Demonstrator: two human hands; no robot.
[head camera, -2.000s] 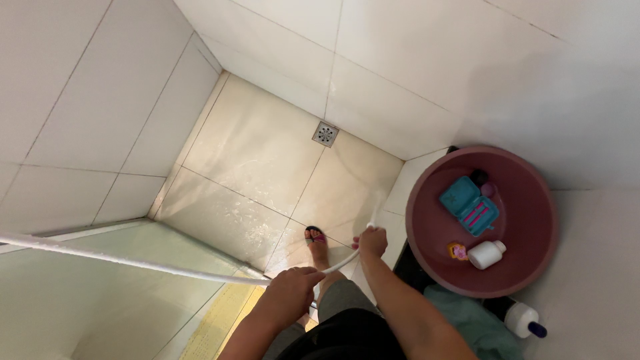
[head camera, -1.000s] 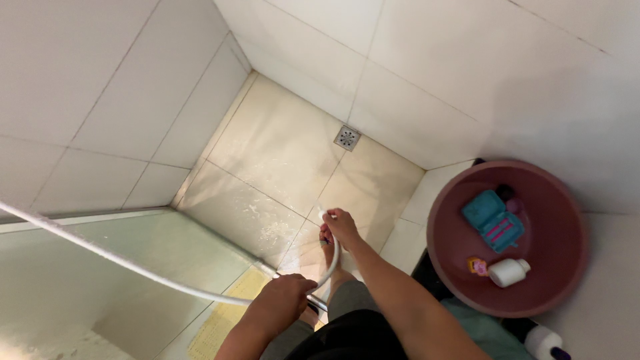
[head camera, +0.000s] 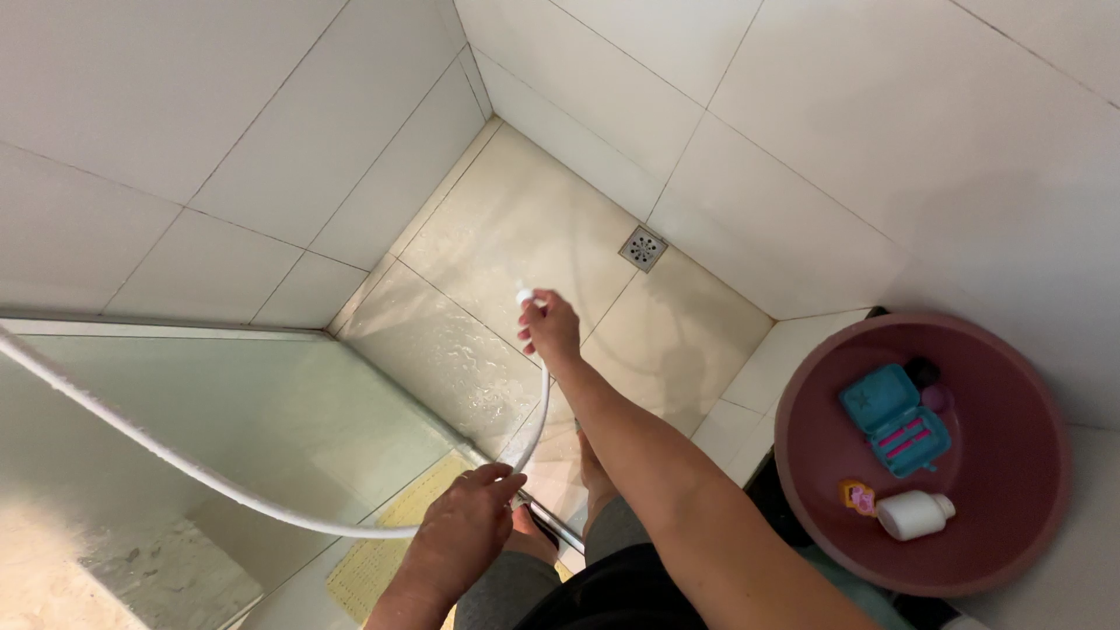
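Observation:
A long white hose (head camera: 206, 477) comes in from the left edge and curves through my left hand (head camera: 472, 516), which is closed around it near the bottom centre. From there it bends up to my right hand (head camera: 549, 328), whose fingers grip its white end piece (head camera: 525, 297) over the floor. Water glistens on the beige floor tiles (head camera: 455, 350) left of my right hand. A square metal floor drain (head camera: 643, 248) lies by the wall, up and right of that hand.
A glass panel with a metal rail (head camera: 455, 437) stands at left, a yellow perforated mat (head camera: 394, 542) beyond it. At right, a reddish basin (head camera: 1006, 525) holds a teal case (head camera: 884, 402), a white bottle (head camera: 914, 514) and small items. Tiled walls meet at a corner above.
My right hand, with the hose end, has moved up and left, farther out over the floor. My left hand still holds the hose. The view has shifted somewhat.

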